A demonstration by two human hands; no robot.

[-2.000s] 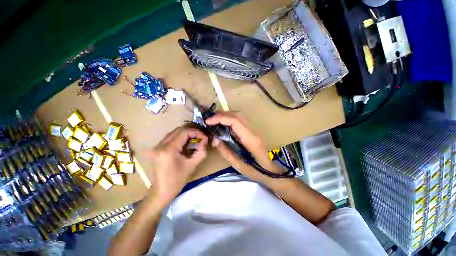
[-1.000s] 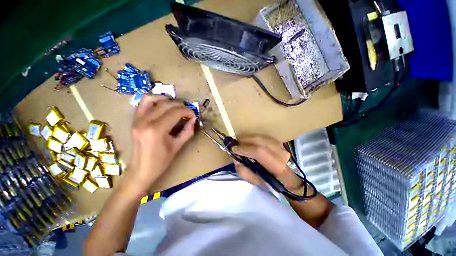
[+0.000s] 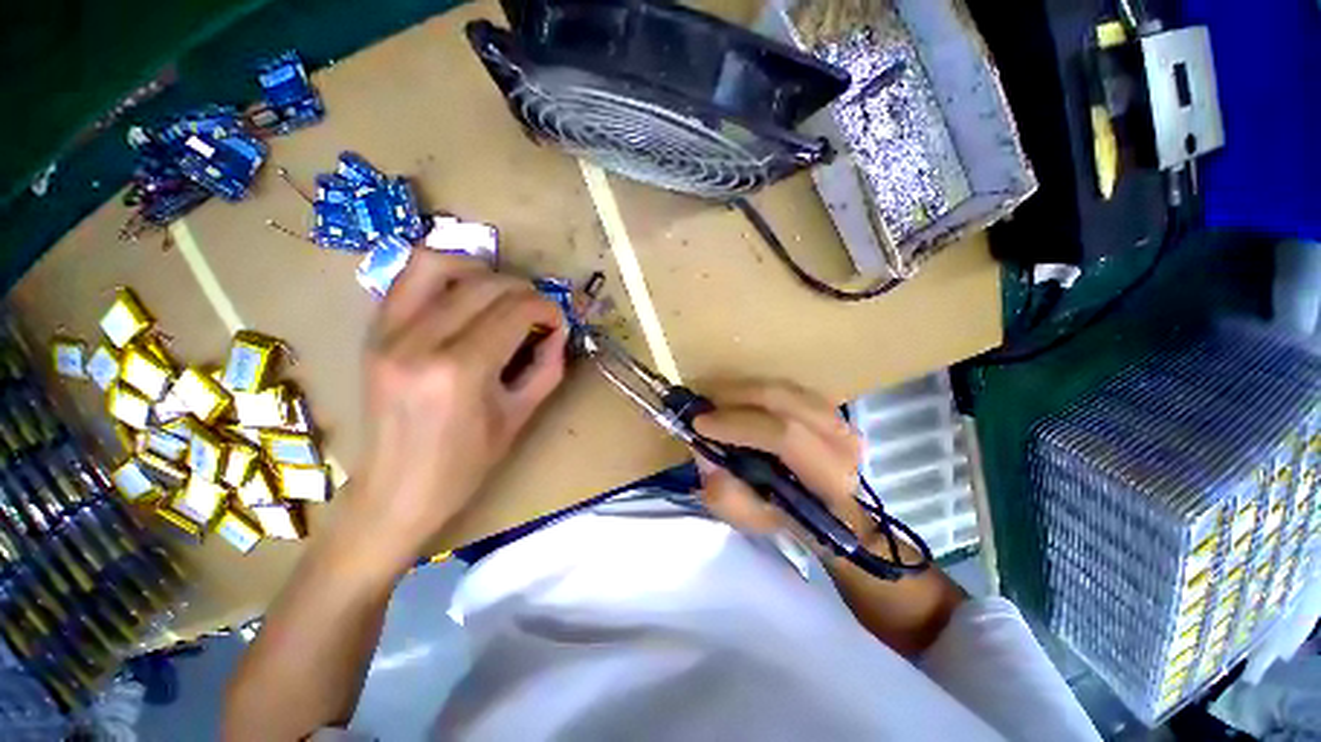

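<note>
My right hand (image 3: 775,457) holds a soldering iron (image 3: 695,413) with black handle and metal shafts. Its tip is at a small blue circuit board (image 3: 556,294) in the middle of the brown sheet. My left hand (image 3: 449,370) is beside the board, thumb and fingers pinched together at its near edge. What they pinch is too small and hidden to tell. Blue circuit boards (image 3: 355,206) lie in a pile behind my left hand, with white-silver blocks (image 3: 461,238) beside them. A loose pile of yellow-edged battery cells (image 3: 203,392) lies at the left.
A black fan (image 3: 652,123) stands at the back, beside a grey box (image 3: 1000,160) with silvery scraps. More blue boards with wires (image 3: 203,152) lie at the back left. Blister trays (image 3: 73,536) are at the far left, stacked trays (image 3: 1145,507) at the right, a white compartment tray (image 3: 920,464) below the edge.
Since two seconds ago my hands have moved apart. My left hand has moved to the blue board, and the iron's tip now points at it. The view has shifted slightly.
</note>
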